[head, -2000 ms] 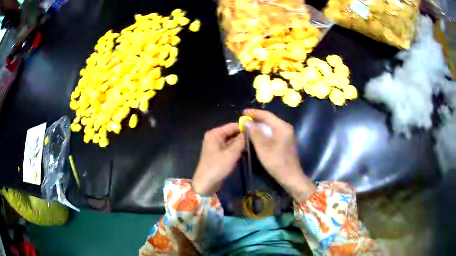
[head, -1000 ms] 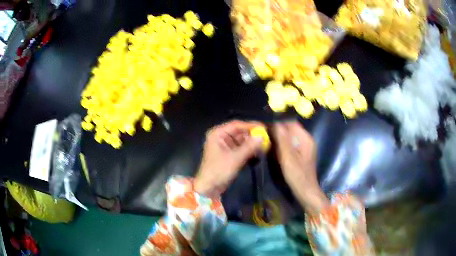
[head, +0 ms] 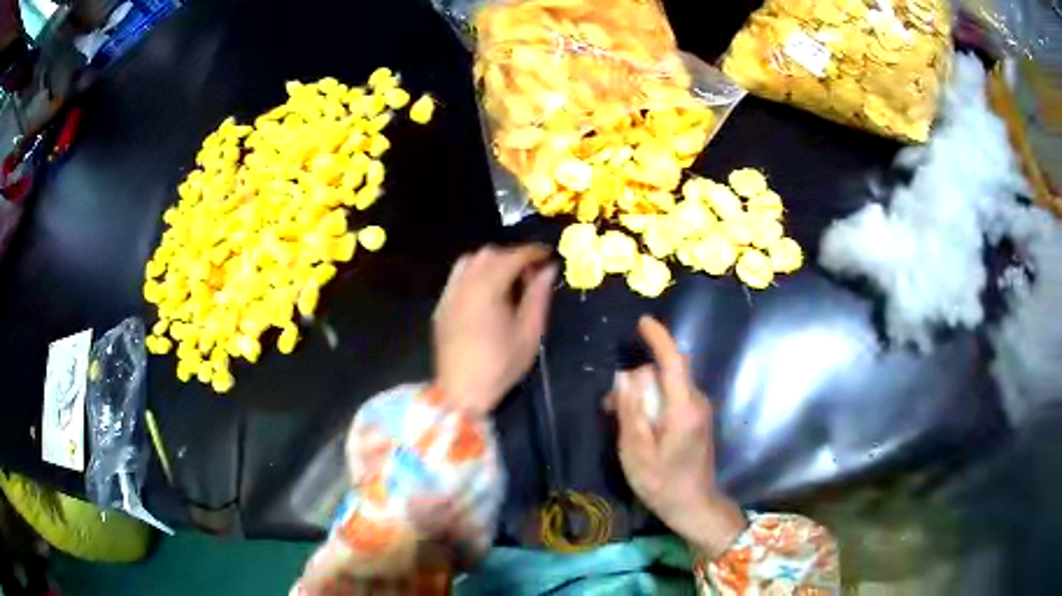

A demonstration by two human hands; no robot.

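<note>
My left hand is slightly blurred, fingers bent and a little apart, just left of the loose flat yellow pieces; no piece shows in it. My right hand has its index finger stretched forward and a small white tuft of stuffing against its curled fingers. A thin dark upright shaft stands between the hands, with brownish-yellow loops at its lower end. The flat pieces lie before an open clear bag of yellow-orange pieces. A pile of plump yellow pieces lies at left.
White stuffing lies at right on the black sheeting. A second bag of golden pieces is at top right. At left are a crumpled clear bag, a white card and a thin yellow strip.
The yellow piece has gone from my left hand, which has moved forward beside the flat pieces. My right hand has moved lower, its index finger extended. The view has shifted.
</note>
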